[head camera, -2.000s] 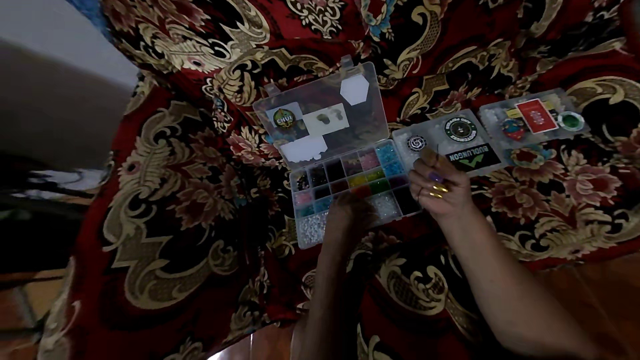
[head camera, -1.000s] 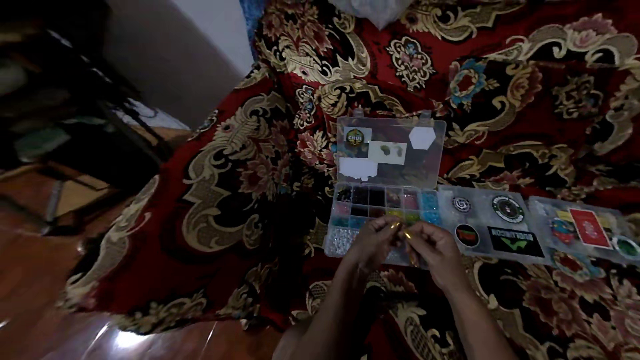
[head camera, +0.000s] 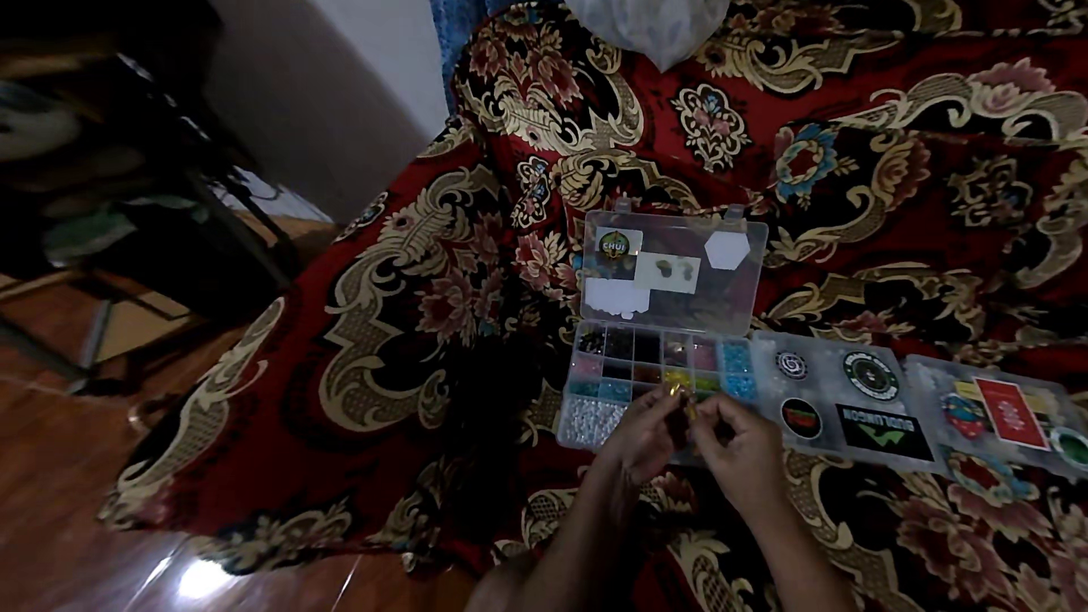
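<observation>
My left hand (head camera: 646, 432) and my right hand (head camera: 738, 444) are raised close together over the front edge of an open clear plastic compartment box (head camera: 586, 425). The fingertips of both hands are pinched and nearly meet. Something small and gold-coloured shows at them, too small to name; whether it is a held item or painted nails I cannot tell. The box holds small beads sorted by colour: black, pink, yellow, blue and clear ones. Its raised lid (head camera: 671, 310) leans back and bears stickers and white paper pieces. My hands hide the box's front right compartments.
Right of the open box lie a closed clear case (head camera: 820, 391) with round and dark stickers and another case (head camera: 931, 382) with a red card (head camera: 1011, 413) on it. A patterned red cloth (head camera: 399, 425) covers the seat. A pale bag (head camera: 650, 25) sits behind; dark furniture stands at left.
Two seconds ago my right hand was raised at the box's right side and my left reached into the compartments; now they are together at its front. The view has swung left.
</observation>
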